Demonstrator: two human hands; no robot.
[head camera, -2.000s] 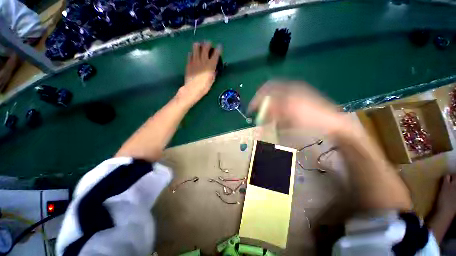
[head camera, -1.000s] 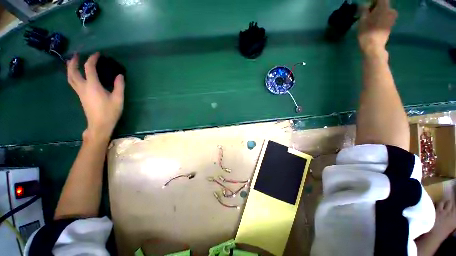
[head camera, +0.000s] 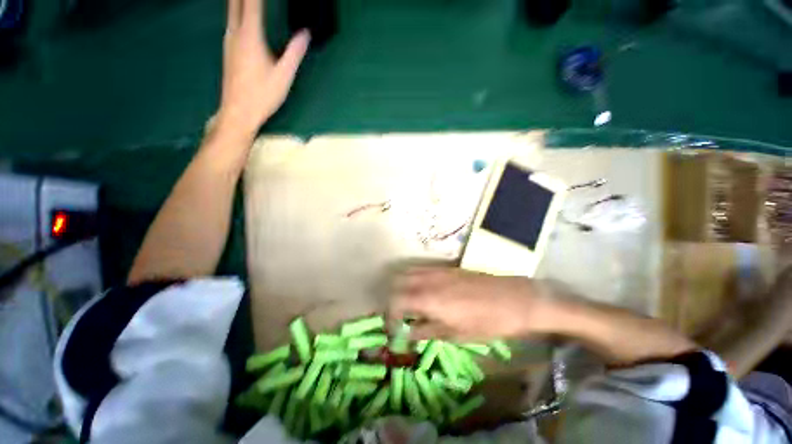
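Note:
My left hand (head camera: 254, 74) is over the green belt at the upper left, fingers apart, beside a black housing (head camera: 311, 19) cut by the top edge; whether it touches the housing is unclear. My right hand (head camera: 443, 302) is blurred, low over the heap of green battery cells (head camera: 334, 368) near my body. A green cell shows at its fingertips; I cannot tell if it is gripped. A yellow sheet with a black area (head camera: 519, 208) lies on the cardboard work sheet (head camera: 304, 251). Short contact leads (head camera: 369, 208) lie left of it.
A round blue circuit board (head camera: 582, 68) with a wire lies on the green belt (head camera: 417, 78). A divided cardboard box (head camera: 686, 198) with reddish leads stands at right. A white-grey control unit (head camera: 65, 195) with a red light is at left. Another person's arm (head camera: 755, 321) shows at the right edge.
My right hand has come from the far right of the belt down to the green cells. My left hand stays over the belt beside a black housing. The view has tilted down, showing the cell heap.

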